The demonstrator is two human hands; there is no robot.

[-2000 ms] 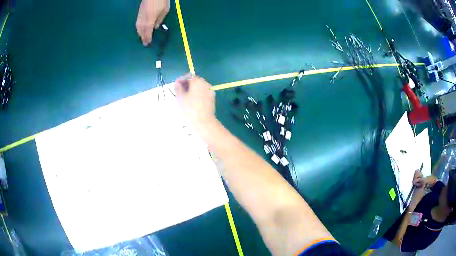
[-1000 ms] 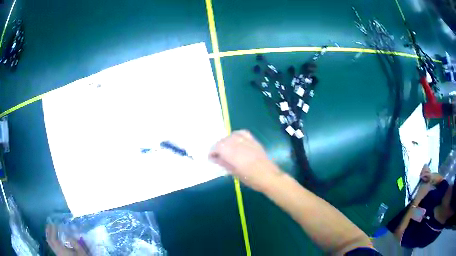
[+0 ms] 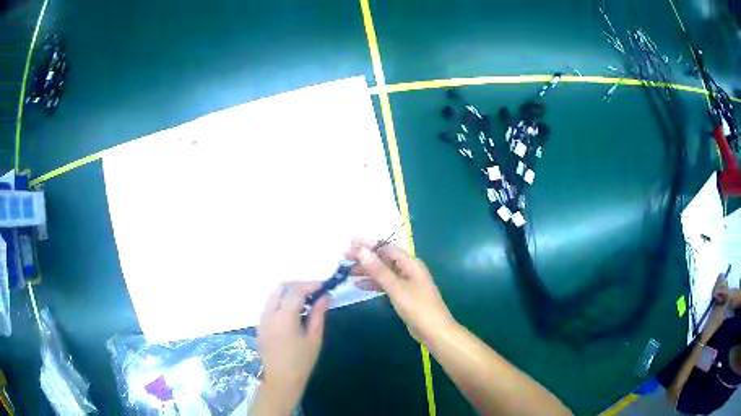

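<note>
A short black harness (image 3: 331, 284) is held between both my hands over the lower right part of the large white drawing sheet (image 3: 244, 203). My left hand (image 3: 292, 318) grips its lower left end. My right hand (image 3: 396, 276) holds its upper right end, where thin wires stick out past the fingers. A clear plastic bag (image 3: 195, 375) with a pink tag lies below the sheet, left of my left hand. To the right, a wire harness bundle (image 3: 528, 276) curves across the bench, with white labels and connectors clustered at its near end.
Yellow tape lines (image 3: 487, 80) cross the green bench. At the left edge are a blue box with papers (image 3: 20, 211), another plastic bag (image 3: 63, 374) and dark wires (image 3: 50, 73). At the right are a red heat gun (image 3: 726, 166), white papers (image 3: 704, 231) and another person's hand (image 3: 720, 288).
My left hand has left the plastic bag and come to the harness. My right hand has taken hold of the harness, which was lying on the sheet. The view has shifted left.
</note>
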